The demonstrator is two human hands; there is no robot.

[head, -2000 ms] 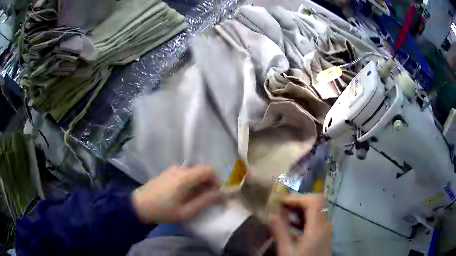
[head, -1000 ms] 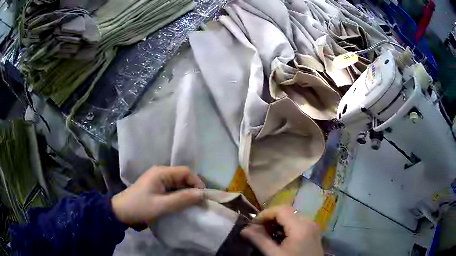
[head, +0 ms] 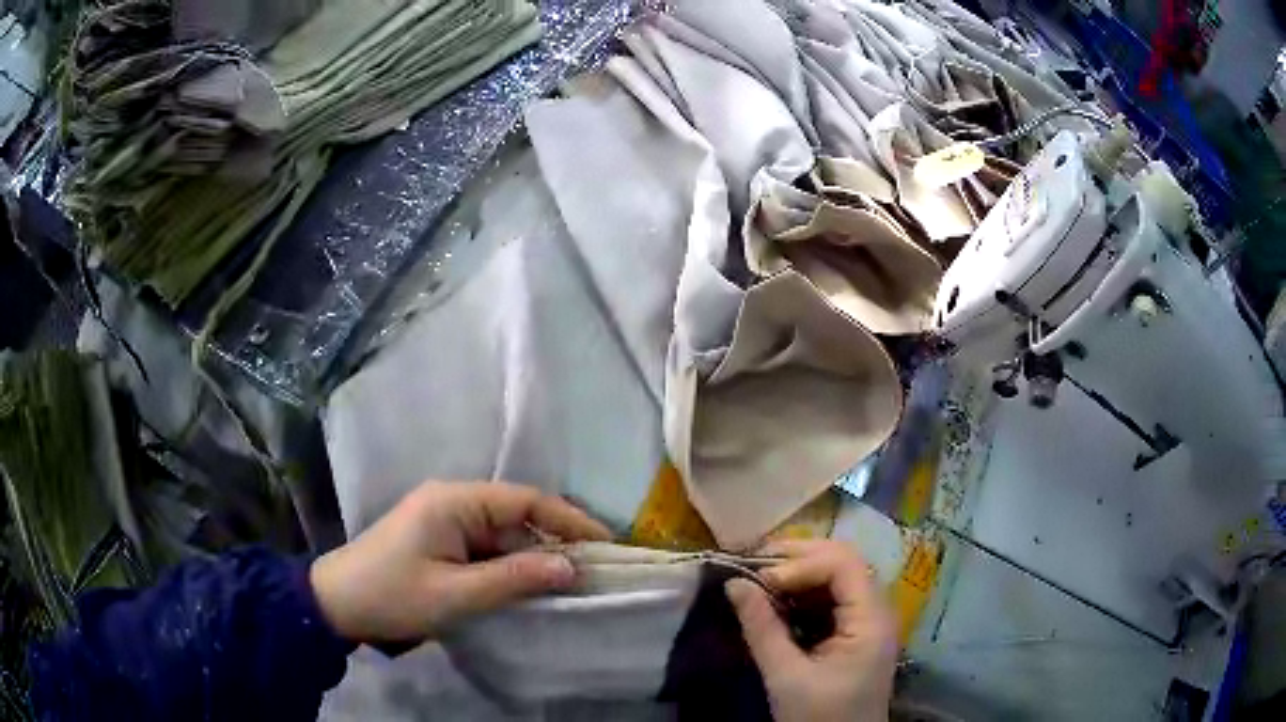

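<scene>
My left hand (head: 444,561) pinches the folded upper edge of a light grey-beige garment panel (head: 578,642) at the front of the table. My right hand (head: 825,621) pinches the right end of the same edge, where thin layers lie together. A dark strip or piece (head: 712,656) hangs below the edge, beside my right fingers. The edge is stretched nearly level between both hands. Something dark shows inside my right palm; I cannot tell what it is. A joined piece with a browner inner side (head: 797,402) lies in an open fold beyond my hands.
The white machine head (head: 1030,240) stands at the right, with a labelled lamp (head: 949,165) beside it. Gathered beige cloth (head: 762,85) lies behind. Yellow tape (head: 920,564) marks the bed. Olive cloth stacks (head: 184,184) and clear plastic film (head: 367,212) lie at the left.
The panel has settled from a blurred sweep. Since one second ago, the held edge has straightened and become more level, and my right hand has moved slightly up, its fingers now at the edge's end.
</scene>
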